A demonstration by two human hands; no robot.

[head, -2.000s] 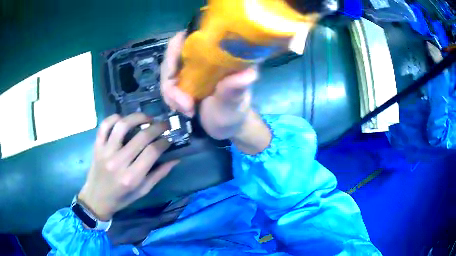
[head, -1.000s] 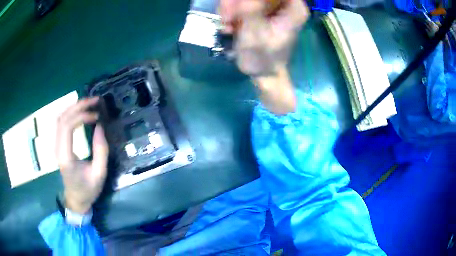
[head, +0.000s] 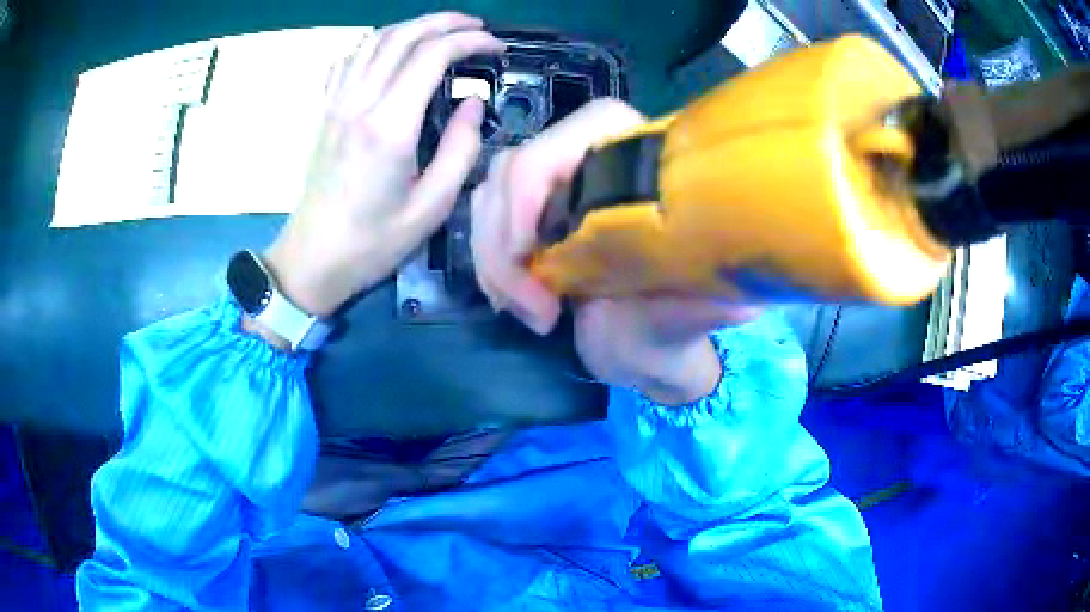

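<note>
The black housing (head: 571, 60) lies in front of me on a grey fixture plate (head: 421, 294), with a white piece (head: 471, 89) showing inside it. My left hand (head: 380, 155) rests at the housing's left side, with its fingers bent over the upper left part. I cannot tell whether its fingertips hold anything. My right hand (head: 520, 227) grips the orange-yellow electric screwdriver (head: 765, 179) over the housing's right part. The screwdriver's bit end and most of the housing's lower interior are hidden by my hands.
A cream backing sheet (head: 251, 132) with narrow strips lies left of the housing. A screw dispenser, partly hidden, shows its white top (head: 755, 36) behind the screwdriver. A cream cardboard stack (head: 983, 313) and a dark cord are at the right. A person's blue sleeve (head: 1067, 389) shows at the right edge.
My right hand has come from beside the dispenser to the housing with the screwdriver in it. My left hand has moved from beside the housing onto its left part. The view has shifted.
</note>
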